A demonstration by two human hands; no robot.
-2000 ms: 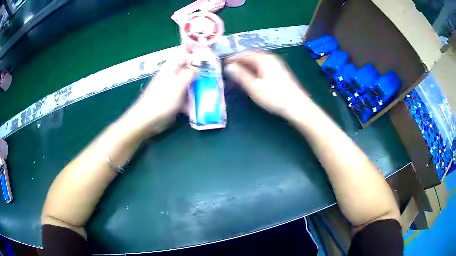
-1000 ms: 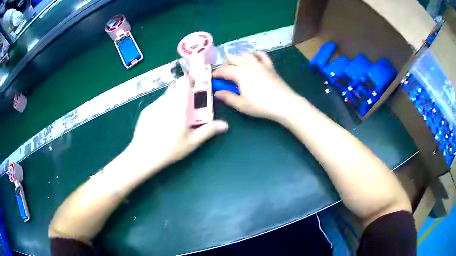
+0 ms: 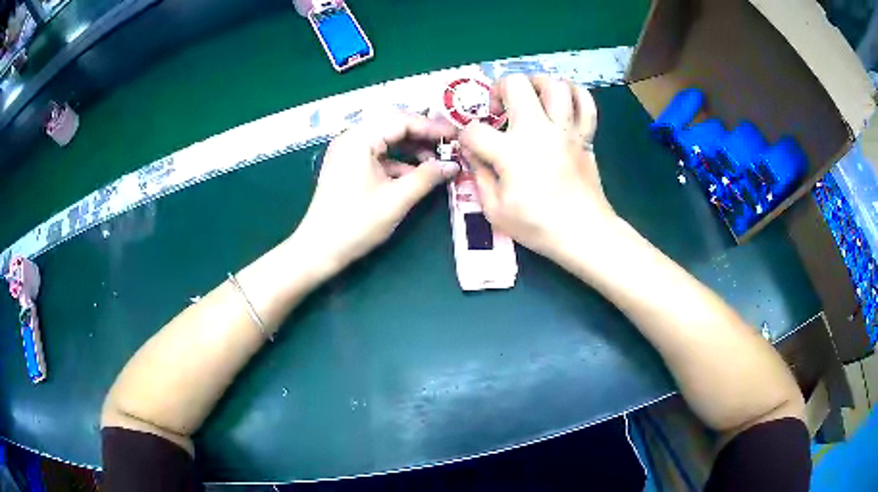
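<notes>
A pale pink handheld fan (image 3: 484, 261) lies on the dark green bench in front of me, its handle pointing toward me with a dark display window. Its round head with a red ring is at the far end. My left hand (image 3: 371, 178) is at the fan's neck, thumb and finger pinching a tiny white connector (image 3: 447, 149). My right hand (image 3: 544, 159) is over the neck and head from the right, fingertips close to the connector. The right fingers hide part of the neck, and I cannot see a battery pack in my hands.
A cardboard carton (image 3: 717, 58) at right holds several blue battery packs (image 3: 736, 159). Another fan with a blue-filled handle (image 3: 342, 38) is on the green conveyor, beyond the whitish strip (image 3: 207, 154). A further fan (image 3: 32, 336) lies at the far left of the bench.
The blue pack seen in my right hand is out of sight. Both hands have come together at the fan's neck, the fan is further right, and the conveyor fan has shifted right.
</notes>
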